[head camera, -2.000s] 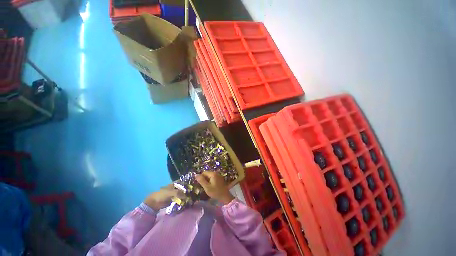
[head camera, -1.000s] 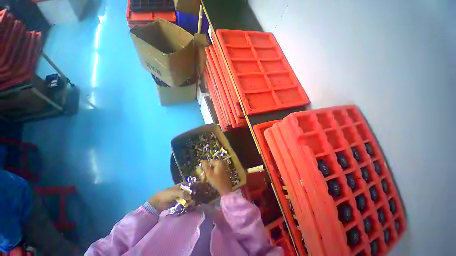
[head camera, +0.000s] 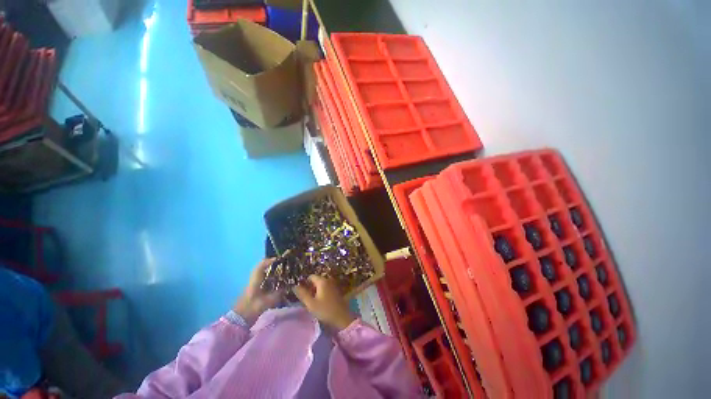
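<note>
A brown-rimmed parts box (head camera: 373, 251) full of small shiny gold and silver metal parts (head camera: 323, 234) stands in front of my body. My left hand (head camera: 259, 290) is at the box's near left corner and holds a bunch of small metal parts. My right hand (head camera: 322, 300) is at the box's near edge, beside the bunch, with its fingertips close together over the parts. Whether a part is between those fingertips is too blurred to tell.
To the right, a stack of red pocket trays (head camera: 499, 204) holds dark round parts (head camera: 538, 318). Beyond it is a stack of red compartment trays (head camera: 405, 93). An open cardboard carton (head camera: 257, 97) stands on the blue floor. A person in blue (head camera: 22, 327) is at the lower left.
My right hand has drawn back from inside the box to its near edge. My left hand has moved up to the box's left corner with its bunch of parts. The view has shifted slightly.
</note>
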